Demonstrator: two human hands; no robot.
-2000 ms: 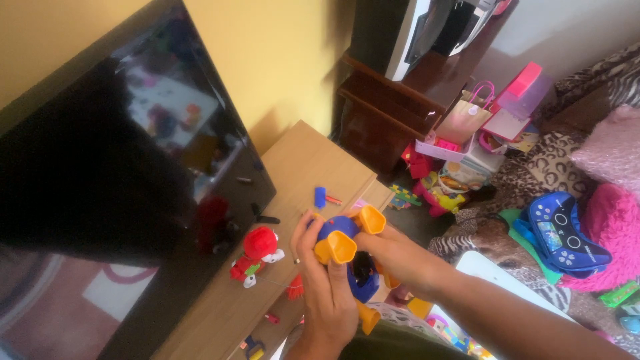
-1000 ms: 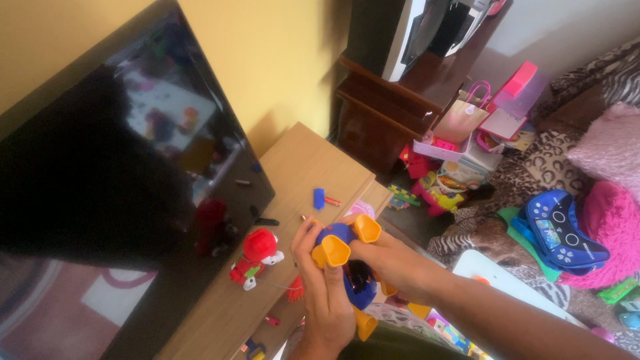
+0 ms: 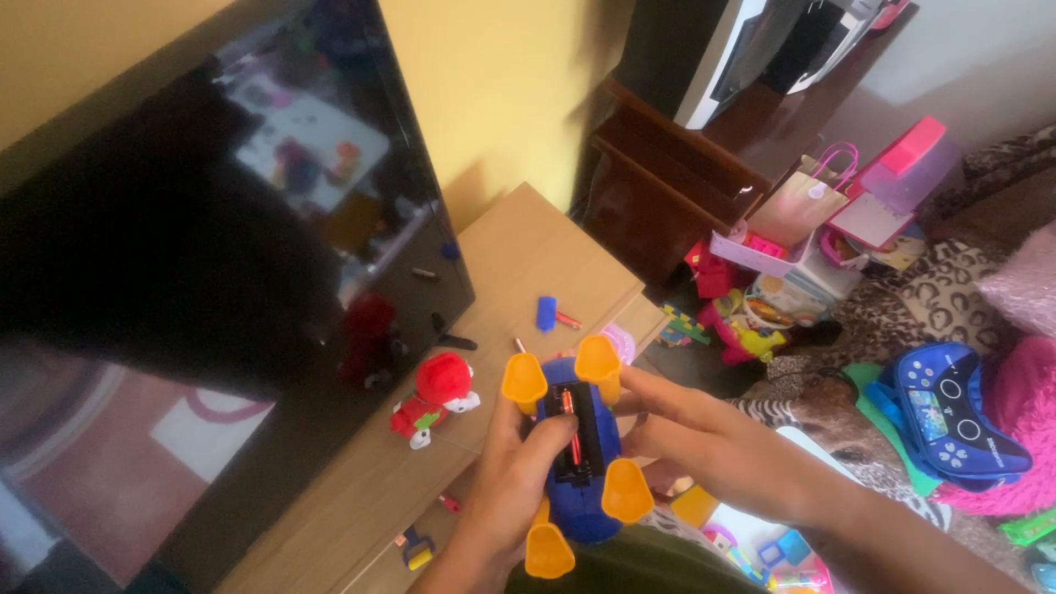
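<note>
A blue toy with yellow-orange feet (image 3: 584,513) is held belly-up between both hands, its black battery compartment (image 3: 587,433) uncovered and red batteries (image 3: 575,445) inside. My left hand (image 3: 516,470) grips its left side, the thumb lying on a battery. Along the right side, my right hand (image 3: 701,437) supports the toy with its fingers near the upper foot. Beyond the toy, a small blue piece (image 3: 546,313) and a red battery (image 3: 568,320) lie on the wooden cabinet top. A screwdriver-like thin item (image 3: 520,346) is partly hidden behind a foot.
A red and white toy figure (image 3: 435,396) and a black object (image 3: 456,341) rest near the large television (image 3: 247,247). At right are a dark wooden stand (image 3: 652,181), a paper bag (image 3: 796,198), a blue controller-shaped case (image 3: 957,412) and a white surface with toys (image 3: 742,528).
The toy has been turned so that its open battery compartment faces the camera. My left thumb now lies on a battery, and my right hand has shifted along the toy's side.
</note>
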